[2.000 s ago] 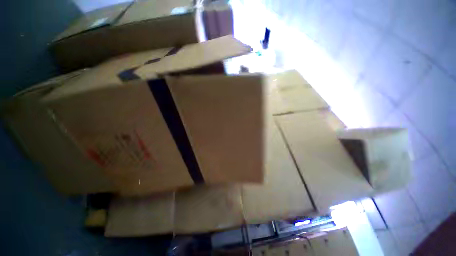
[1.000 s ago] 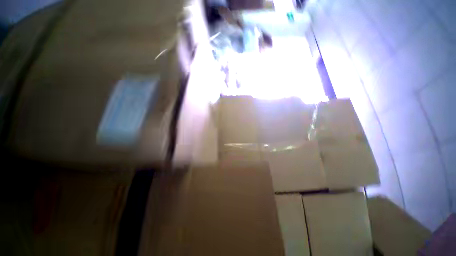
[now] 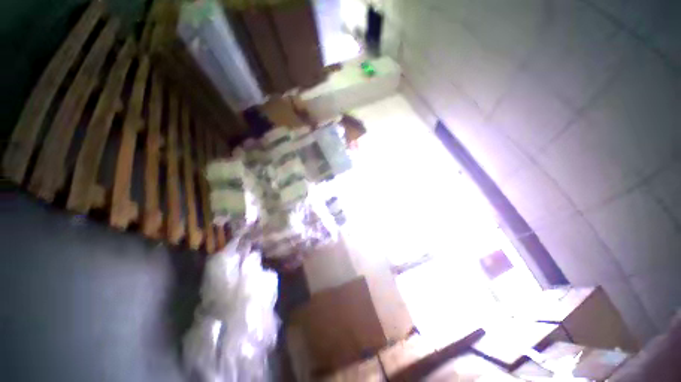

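No hand is in view. The picture is tilted and blurred. A wooden pallet [image 3: 153, 149] with long slats lies at the upper left. Wrapped bundles [image 3: 280, 186] under shiny film stand in the middle, beyond the pallet. Crumpled clear plastic film [image 3: 235, 317] lies at the lower middle. A brown cardboard carton [image 3: 336, 324] stands to its right.
More cartons [image 3: 597, 321] stand at the lower right, some washed out by glare. Brown cartons [image 3: 280, 45] stand at the top. Grey floor [image 3: 82, 298] shows at the lower left. The tiled ceiling [image 3: 552, 112] fills the right side. Bright glare hides the centre.
The view has swung away from the near cartons with the dark strap and white label. The wooden pallet, wrapped bundles and plastic film now show. No hand shows in any frame.
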